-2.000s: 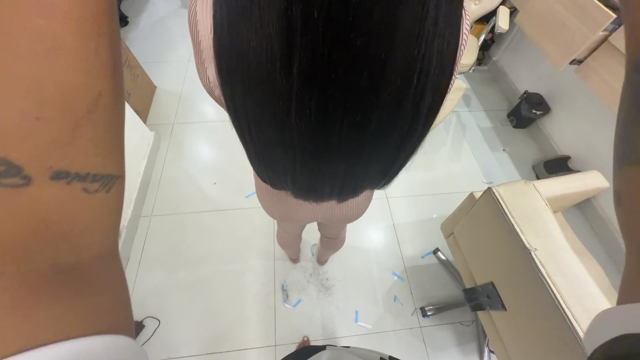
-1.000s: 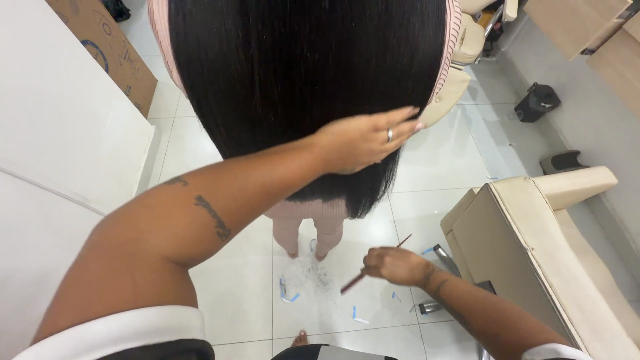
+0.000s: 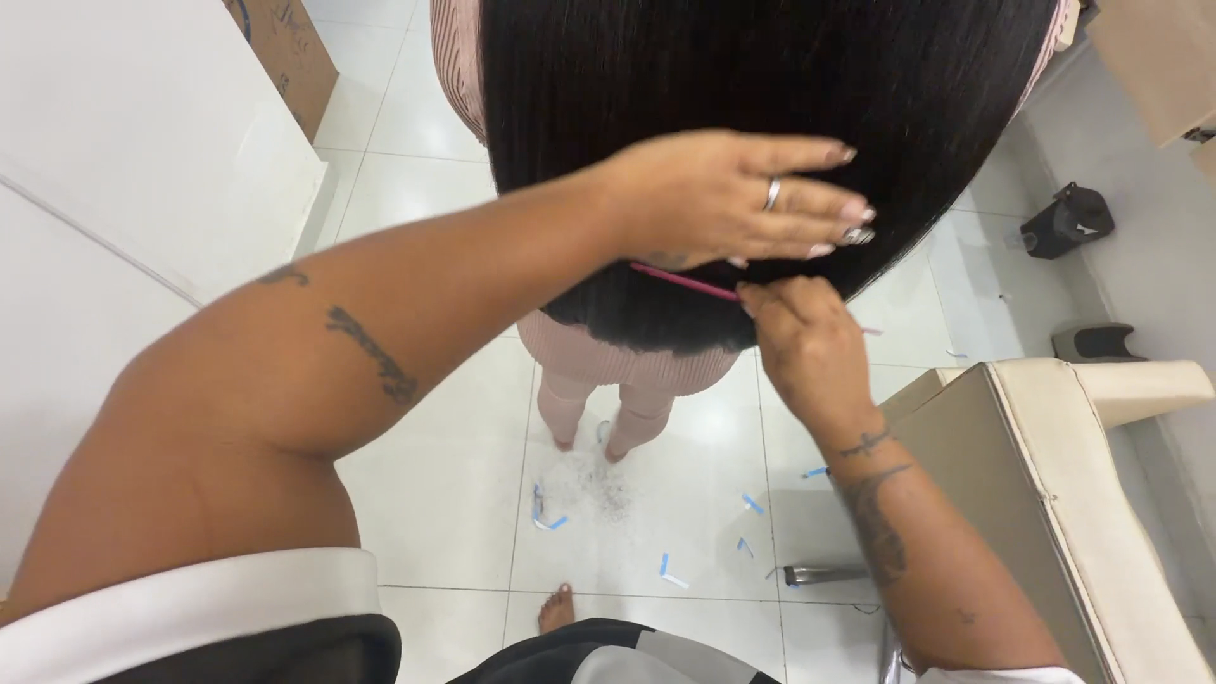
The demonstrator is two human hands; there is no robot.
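Long straight black hair (image 3: pixel 760 85) hangs down the back of a person in a ribbed pink outfit (image 3: pixel 636 351), who stands in front of me. My left hand (image 3: pixel 750 199), with a ring on one finger, lies flat across the lower part of the hair, palm toward it and fingers pointing right. Just below it, my right hand (image 3: pixel 807 332) grips a thin pink comb (image 3: pixel 689 282) against the hair near its ends. The comb's far end and teeth are hidden by my left hand and the hair.
A cream padded chair (image 3: pixel 1026 494) with a metal base stands at the right. Beyond it are a black bin (image 3: pixel 1069 220) and a wall. A white panel (image 3: pixel 123 123) and a cardboard box (image 3: pixel 290 62) are at the left. Blue-and-white strips (image 3: pixel 673 570) and hair clippings (image 3: pixel 598 484) lie on the tiles.
My right hand has moved up from below the hair to just under my left hand, bringing the comb against the hair. Two seconds ago neither hand was in view.
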